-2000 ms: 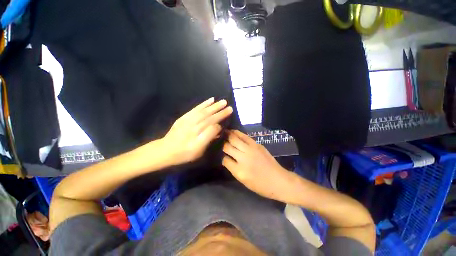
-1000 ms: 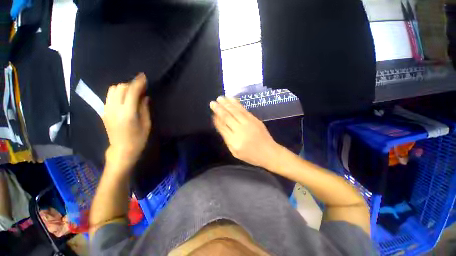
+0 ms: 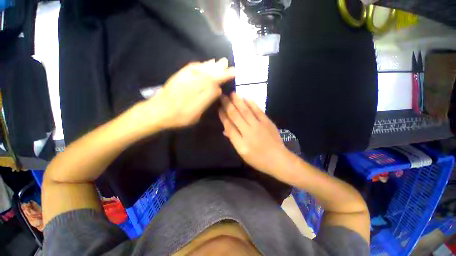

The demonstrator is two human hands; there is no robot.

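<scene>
A large black garment panel lies left of the needle area and hangs over the table's front edge. My left hand lies on it near its right edge, fingers toward the lit presser foot area. My right hand is at the same edge, just below and right of my left hand, fingertips on the fabric. Whether the fingers pinch the edge is hard to tell. A pale interfacing strip shows beside my left wrist. A separate black panel lies right of the needle.
Yellow-handled scissors lie at the upper right. Two slim pointed tools stand near a cardboard box. An edge ruler runs along the front edge. Black cut pieces lie far left. Blue baskets stand below, one with a red cloth.
The view has shifted, so the machine head shows again. My left hand has moved right to the panel's right edge, close to my right hand. The interfacing strip now shows less.
</scene>
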